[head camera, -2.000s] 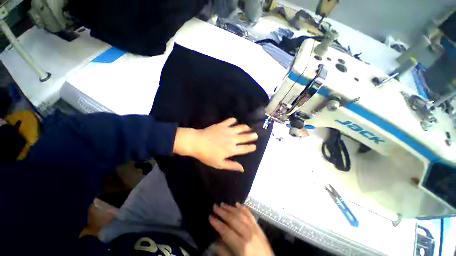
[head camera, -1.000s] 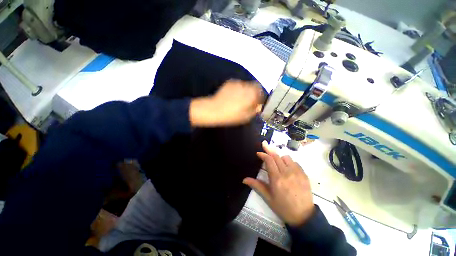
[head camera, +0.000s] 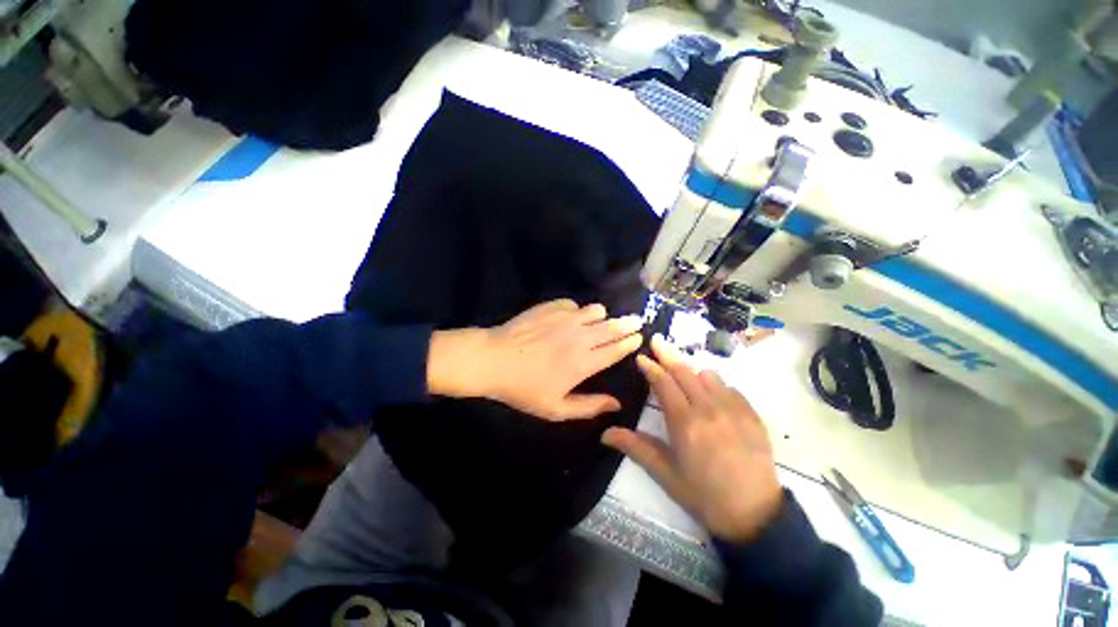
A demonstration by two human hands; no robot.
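Note:
A limp black fabric piece [head camera: 490, 208] lies on the white machine table and hangs over its front edge toward my lap. My left hand [head camera: 533, 361] lies flat on it, palm down, fingertips near its right edge. My right hand [head camera: 711, 447] is at that right edge, fingertips just in front of the needle area, thumb apart on the fabric. Neither hand visibly pinches the cloth. The presser foot [head camera: 662, 306] is at the fabric edge under the cream sewing machine head [head camera: 736, 221]; the needle tip is too small to make out.
Blue-handled snips [head camera: 877, 533] and a black-handled looped tool [head camera: 855, 377] lie right of the needle, under the machine arm. A dark fabric heap [head camera: 294, 61] is at upper left. Cloth scraps [head camera: 687, 74] lie behind the machine. A ruler strip [head camera: 650, 539] runs along the front edge.
My right hand has come up from the front edge to beside the needle. My left hand lifted toward the needle, then came back down flat on the fabric. The view has shifted slightly.

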